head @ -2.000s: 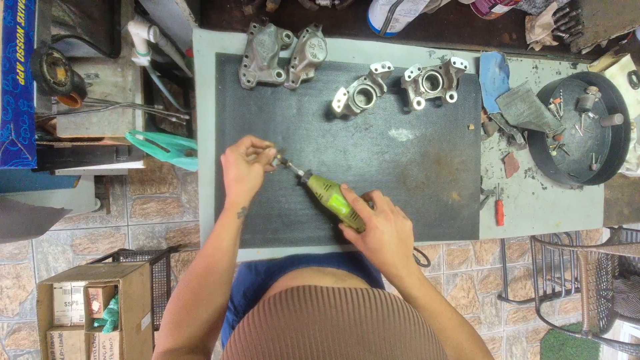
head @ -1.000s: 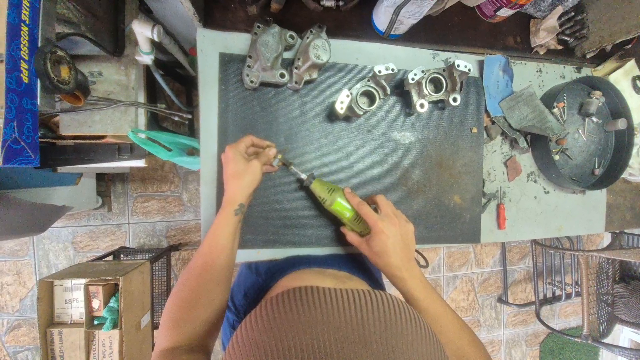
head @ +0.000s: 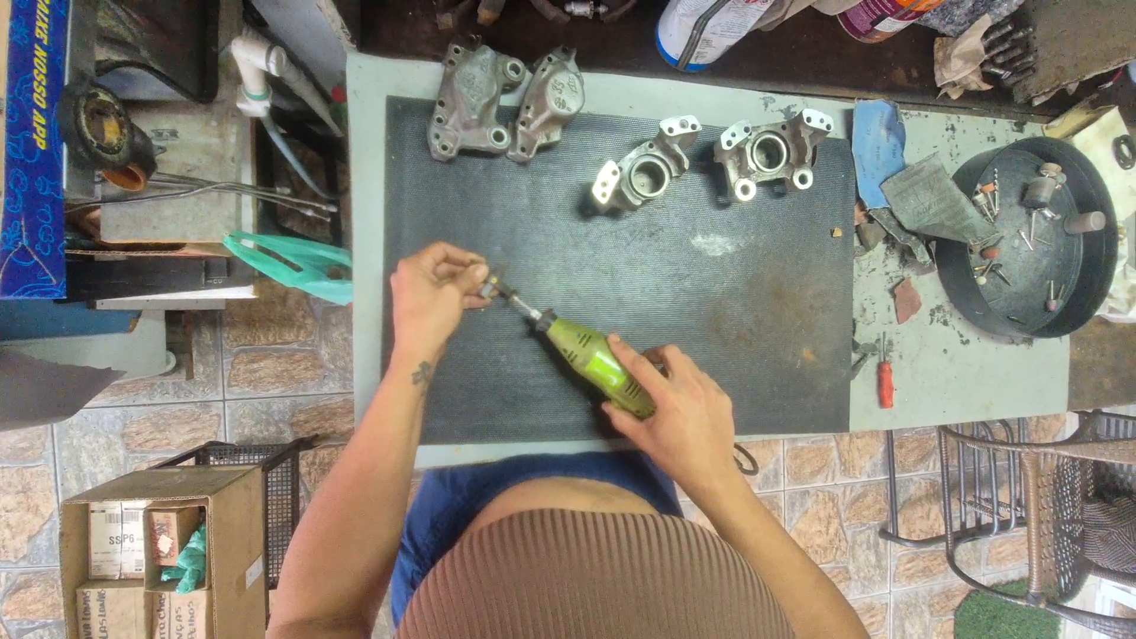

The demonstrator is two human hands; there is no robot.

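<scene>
My right hand [head: 676, 410] is wrapped around the back of a green rotary tool [head: 596, 362], which points up and left over the black ribbed rubber mat [head: 781, 382]. At its tip, the fingers of my left hand [head: 439, 288] pinch a small piece by the tool's bit [head: 501, 286]; its exact kind cannot be made out. Along the mat's far edge lie metal brake caliper halves: two closed-backed ones [head: 470, 98] [head: 550, 102] at the left, and two with round bores facing up [head: 648, 176] [head: 768, 153] further right.
A round dark tray [head: 954, 257] at the right holds small bits and mounted stones. Beside it are sandpaper pieces [head: 936, 200] and a red-handled screwdriver [head: 885, 383]. Spray cans [head: 710, 31] stand on the far shelf. A cardboard box [head: 164, 488] is at lower left, a wicker chair [head: 1034, 479] at lower right.
</scene>
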